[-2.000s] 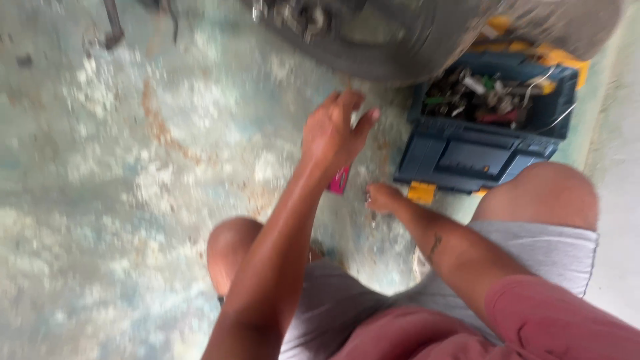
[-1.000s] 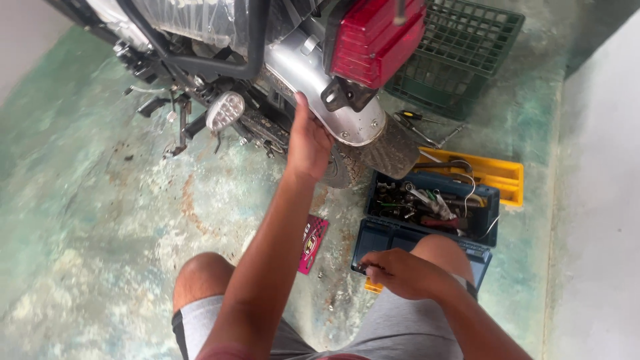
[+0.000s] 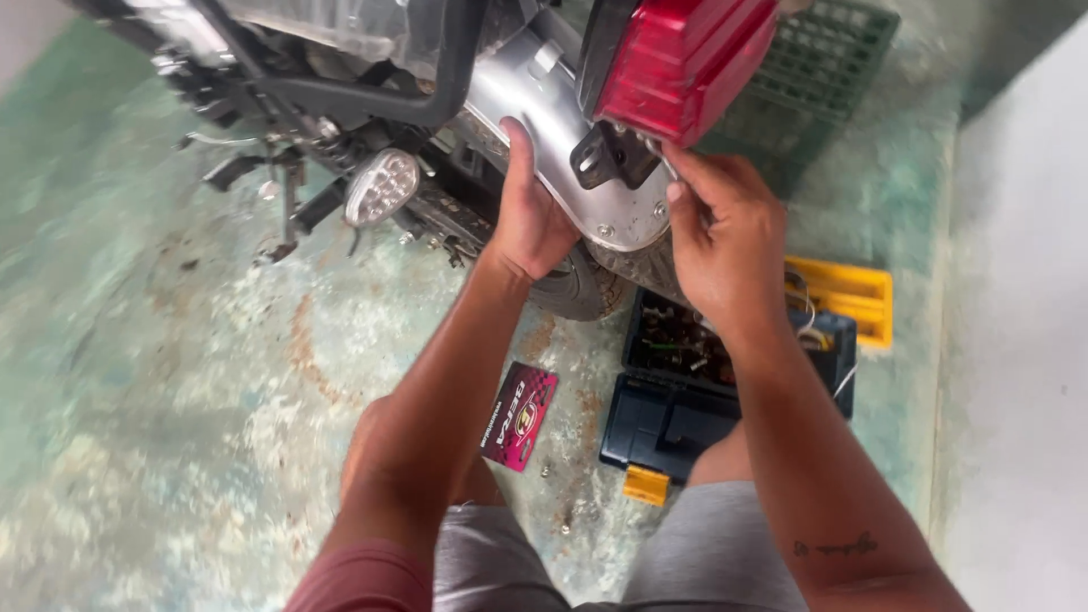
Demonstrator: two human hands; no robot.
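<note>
My left hand (image 3: 534, 208) lies against the left edge of a motorcycle's silver rear fender (image 3: 586, 191), thumb raised and its other fingers hidden behind the edge. At the fender's right side, my right hand (image 3: 722, 229) pinches a small metal piece (image 3: 663, 160), perhaps a tool or a fastener, just under the red tail light (image 3: 688, 68). A black bracket (image 3: 608, 157) with a slotted hole sits below the light, between my hands. Beneath the fender is the rear tyre (image 3: 578, 289).
An open dark blue toolbox (image 3: 654, 416) holds mixed tools, beside a yellow tray (image 3: 858, 302). A pink and black plate (image 3: 520, 416) lies on the floor near small hardware. A turn signal (image 3: 382, 187) juts out left; a green crate (image 3: 833, 59) stands behind.
My right hand has moved up from beside the toolbox to the fender, below the tail light. My left hand has stayed at the fender since a second ago. The view has tilted up since the earliest frame.
</note>
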